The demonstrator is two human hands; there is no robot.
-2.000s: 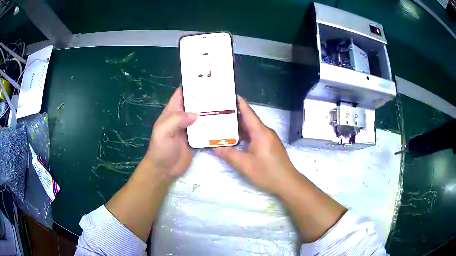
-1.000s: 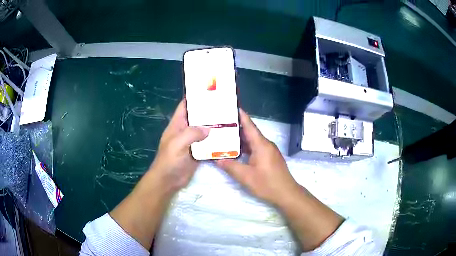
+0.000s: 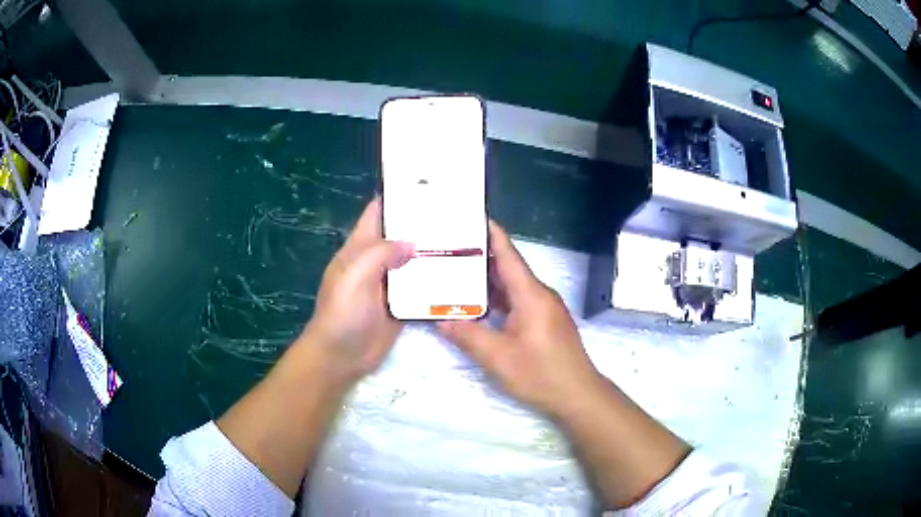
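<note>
A smartphone is held upright in the middle of the view, its bright screen facing me. The screen is mostly white, with a thin dark red bar and an orange button at the bottom right. My left hand grips its lower left side, with the thumb over the screen's left edge near the bar. My right hand holds its lower right side, with the thumb at the bottom edge. The fingers behind the phone are hidden.
A pale box-shaped machine, possibly a screw feeder, stands at the right. A dark tool lies at the right edge. A whitish sheet lies under my forearms. Bags, a white box and cables are at the left.
The phone and both hands sit slightly lower and further right in the picture than two seconds ago. The small picture on the screen has changed; an orange-red shape is gone. Both hands keep their hold.
</note>
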